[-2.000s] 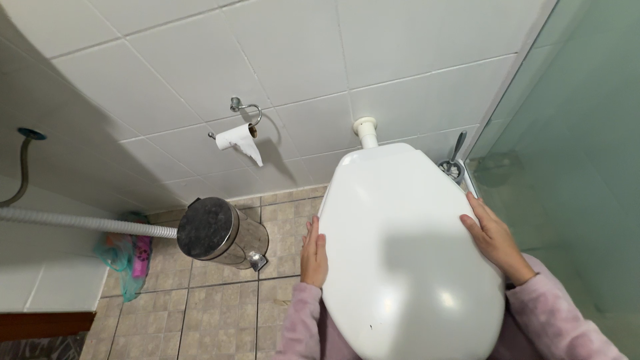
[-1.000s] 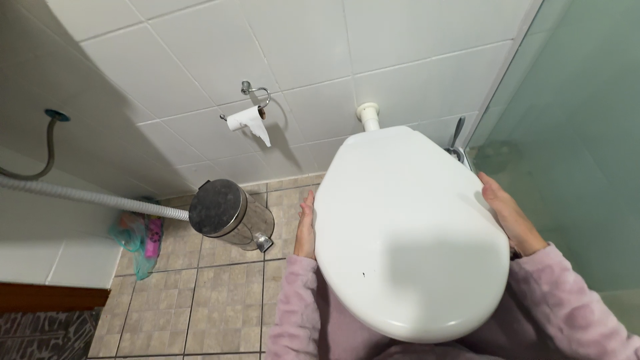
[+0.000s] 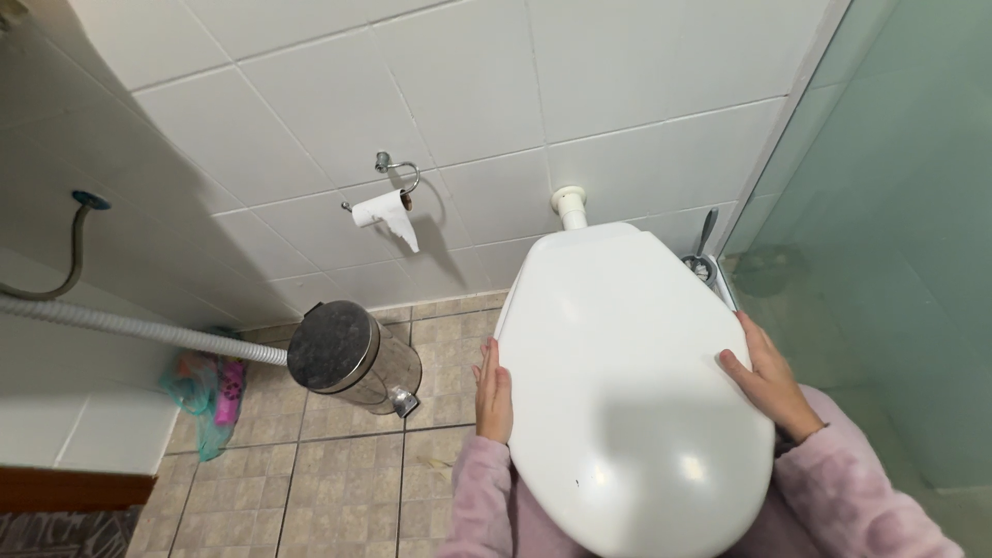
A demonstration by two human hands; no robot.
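A white toilet lid (image 3: 620,349) lies closed over the toilet, its rounded front towards me. My left hand (image 3: 494,394) rests against the lid's left edge, fingers pointing forward. Against the right edge is my right hand (image 3: 767,380), its thumb on the top surface and its fingers along the side. Both hands hold the lid between them; the undersides of the fingers are hidden. Behind the lid, a white pipe (image 3: 572,208) enters the tiled wall.
A metal pedal bin (image 3: 353,356) stands on the tiled floor at left, near a grey corrugated hose (image 3: 155,332) and plastic bags (image 3: 203,395). A toilet paper roll (image 3: 384,209) hangs on the wall. At right are a toilet brush holder (image 3: 700,270) and a glass panel (image 3: 883,232).
My right thumb now lies on top of the lid, where one second ago it was at the edge. Both hands remain at the lid's sides.
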